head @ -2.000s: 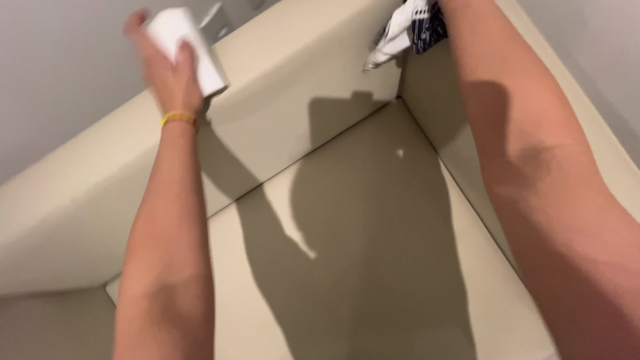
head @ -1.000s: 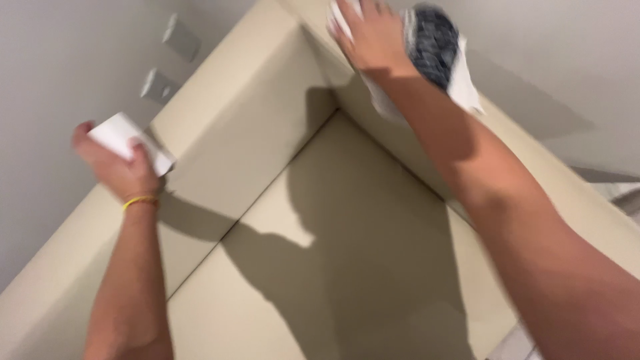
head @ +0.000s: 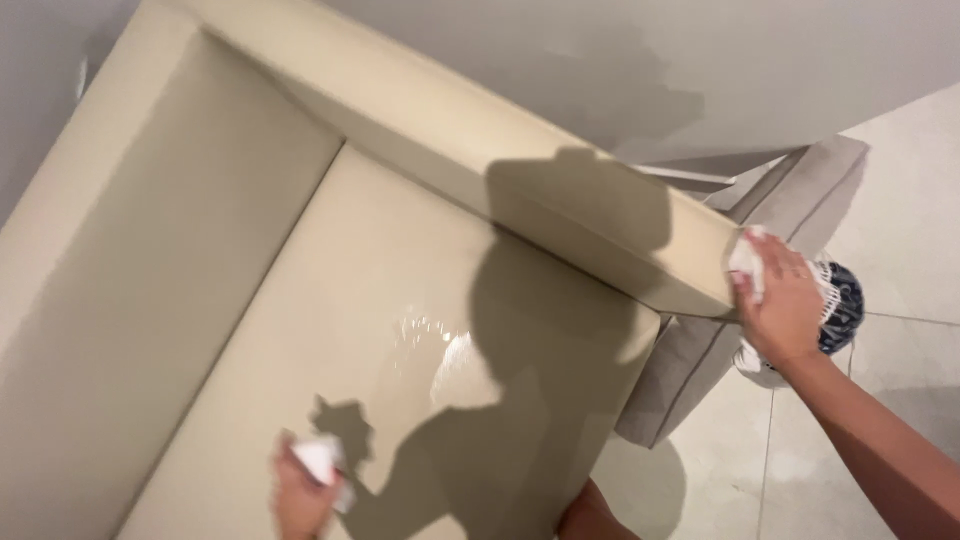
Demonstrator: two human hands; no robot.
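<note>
A cream upholstered sofa (head: 285, 277) fills the left and middle of the view. Low on the left, my left hand (head: 304, 487) grips a small white object (head: 319, 459), blurred, over the seat cushion. At the front end of the sofa's arm, my right hand (head: 784, 300) presses a white cloth (head: 748, 266); a dark blue patterned cloth (head: 844, 307) with white fringe hangs beside its far side. A wet, shiny patch (head: 450, 352) lies on the seat near its middle.
Past the sofa's arm, a grey cushioned piece (head: 694, 375) stands on the pale tiled floor (head: 727, 472). A grey wall (head: 600, 75) runs behind the arm. Part of a person's limb (head: 592, 517) shows at the bottom edge.
My right hand has moved along the sofa's arm to its front end. My left hand has gone from the other side of the sofa to over the seat. The view has swung considerably.
</note>
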